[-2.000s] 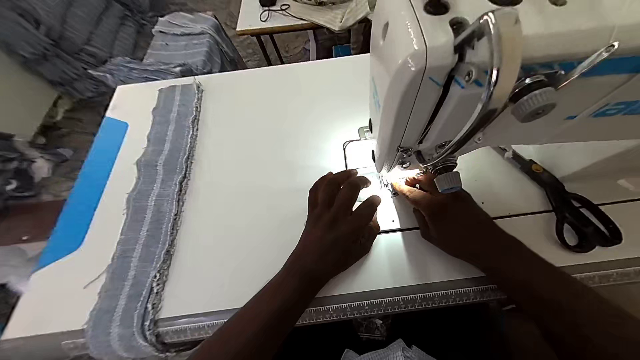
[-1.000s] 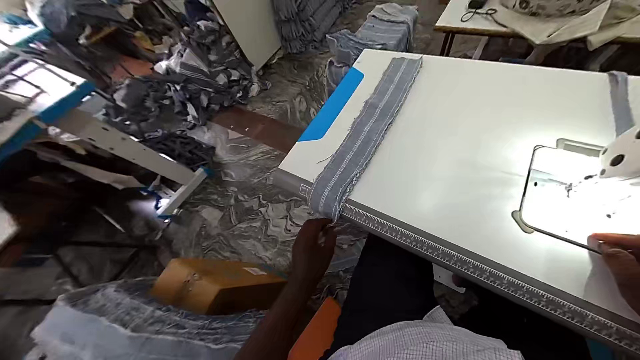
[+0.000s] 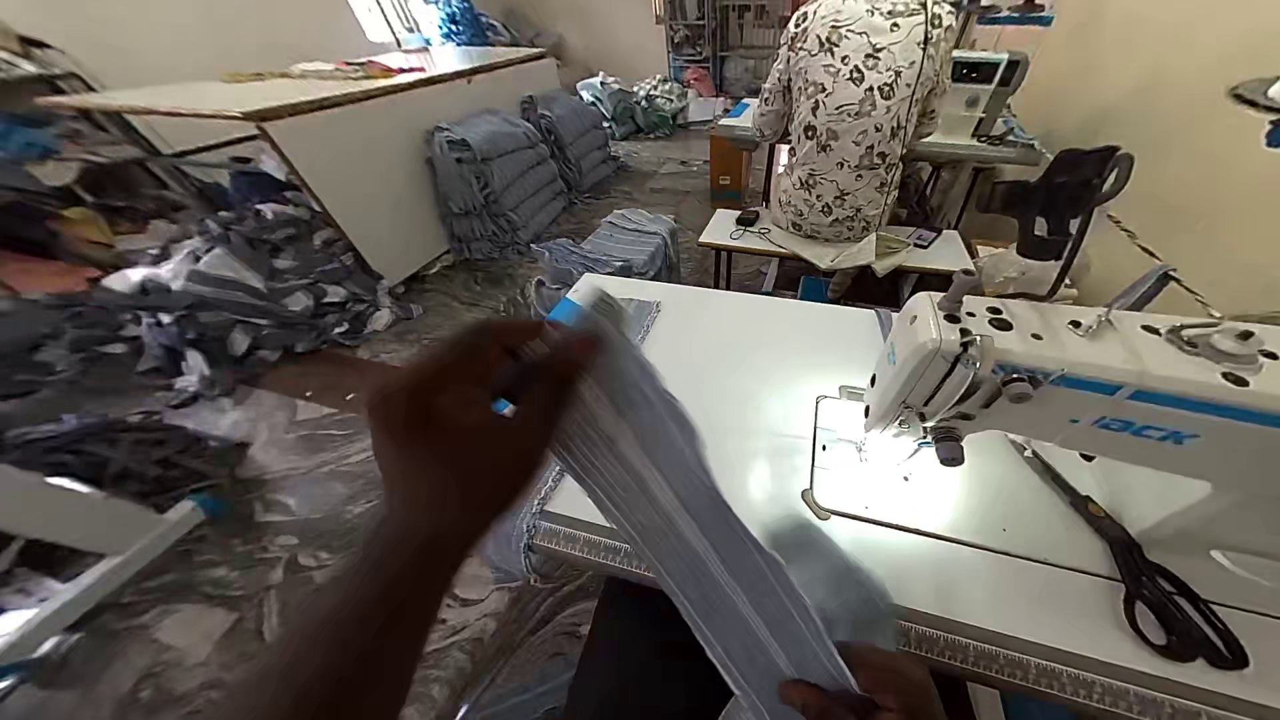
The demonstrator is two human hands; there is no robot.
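Note:
A grey-blue striped fabric strip (image 3: pixel 690 510) is stretched slantwise over the front edge of the white sewing table (image 3: pixel 760 350). Its upper end is gripped by my left hand (image 3: pixel 480 420), raised and blurred. My right hand (image 3: pixel 860 685) pinches the strip lower down, at the bottom of the view. Another piece of this fabric (image 3: pixel 530 530) lies at the table's left end, partly hidden behind my left hand. To the right stands a white and blue Jack sewing machine (image 3: pixel 1080 400), its lamp shining on the needle area. Black-handled scissors (image 3: pixel 1150 580) rest in front of it.
A measuring tape (image 3: pixel 1010 665) runs along the table's front edge. Beyond the table, a person in a patterned garment (image 3: pixel 840 120) is by a low bench (image 3: pixel 720 235). Stacked fabric bundles (image 3: pixel 500 180) stand on the floor, with a heap of scraps (image 3: pixel 230 290) at left.
My left hand has risen from the table's front left corner and now holds up a strip end. My right hand has left the machine's needle area and holds the strip too. The view has swung.

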